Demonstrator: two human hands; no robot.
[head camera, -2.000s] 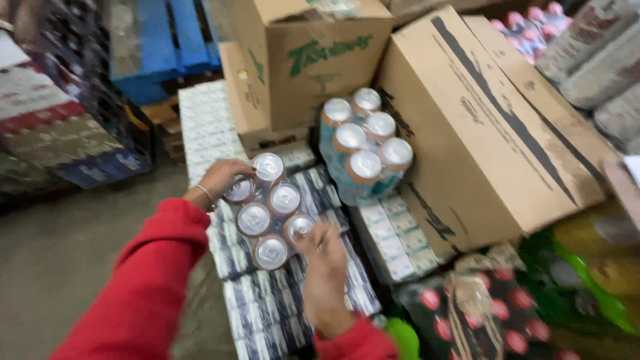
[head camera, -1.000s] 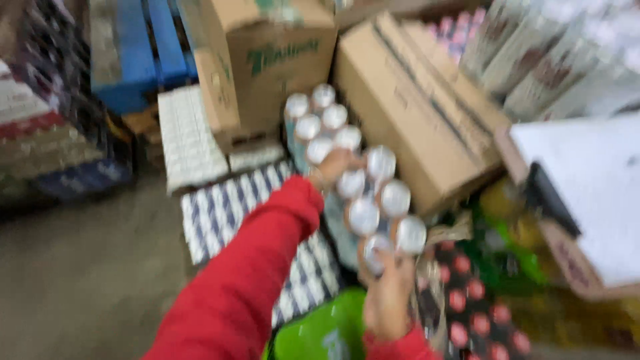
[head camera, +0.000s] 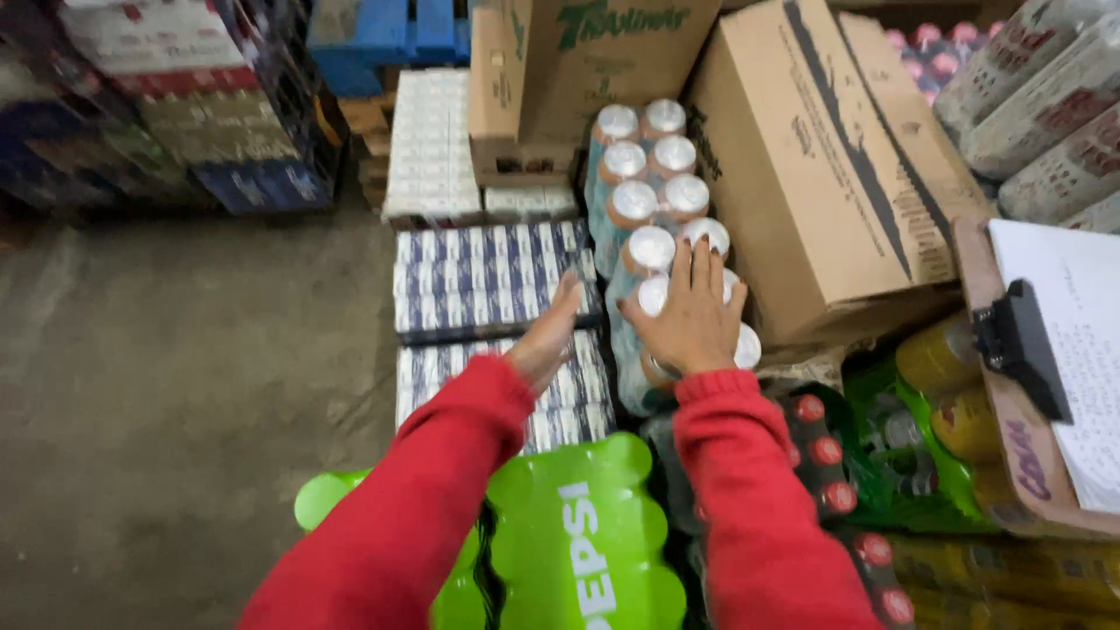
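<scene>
My right hand (head camera: 691, 319) rests flat, fingers spread, on the lids of the nearer shrink-wrapped pack of drink cans (head camera: 649, 251). A second pack of cans (head camera: 632, 203) stands end to end with it, farther off, against the cardboard boxes. My left hand (head camera: 551, 337) is held above the blue-and-white wrapped small packs (head camera: 490, 280), just left of the cans, with nothing in it. Part of the nearer can pack is hidden under my right hand. Below my forearms lies a green Pepsi wrapped pack (head camera: 569, 542).
Two cardboard boxes (head camera: 604, 61) (head camera: 814, 157) stand behind and right of the cans. A clipboard with written paper (head camera: 1006, 376) juts in at the right. Dark bottles with red caps (head camera: 824, 451) are at lower right. A blue pallet (head camera: 385, 39) and stacked crates (head camera: 289, 105) stand at upper left.
The pack handled over the blue-and-white packs two seconds ago now stands in line with the other can pack. My left hand has come off the cans; my right hand now lies on their lids.
</scene>
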